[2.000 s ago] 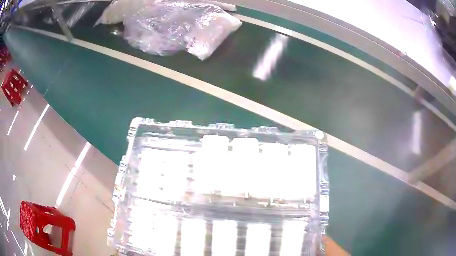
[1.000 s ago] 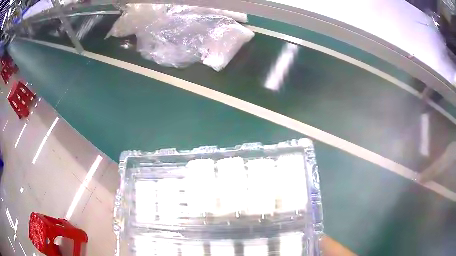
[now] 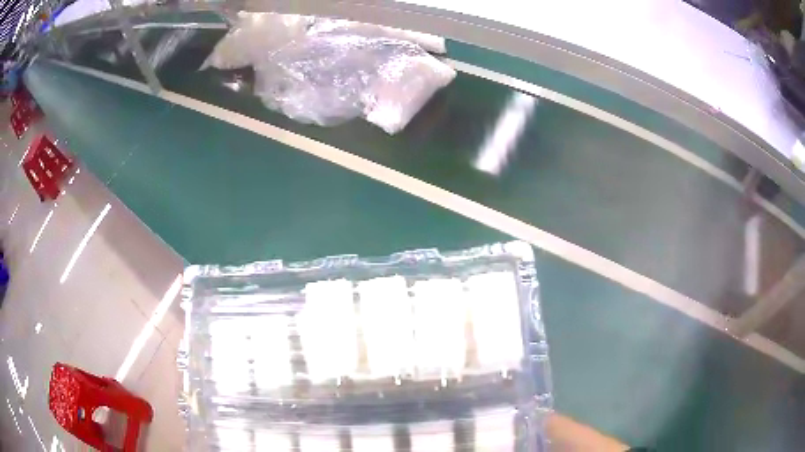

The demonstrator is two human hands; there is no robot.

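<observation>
A clear blister tray (image 3: 530,305) with a scalloped rim is at the bottom centre, in front of my body, cut off by the lower edge. Glossy white oblong units (image 3: 385,327) stand in its pockets in two rows, overexposed. My right hand (image 3: 583,434) shows only as a small blurred strip at the tray's lower right side; its fingers are hidden, but it appears to hold the tray's edge. My left hand is not in the picture.
A green bench (image 3: 265,199) runs diagonally under and beyond the tray. Crumpled clear film bags (image 3: 335,75) lie on the central conveyor (image 3: 600,194). A white shelf (image 3: 618,44) stands behind. Red stools (image 3: 97,408) are on the pale floor (image 3: 106,291) at the left.
The tray has moved slightly left and lower in view and now tilts a little differently. The bags and bench have shifted slightly down and right in view.
</observation>
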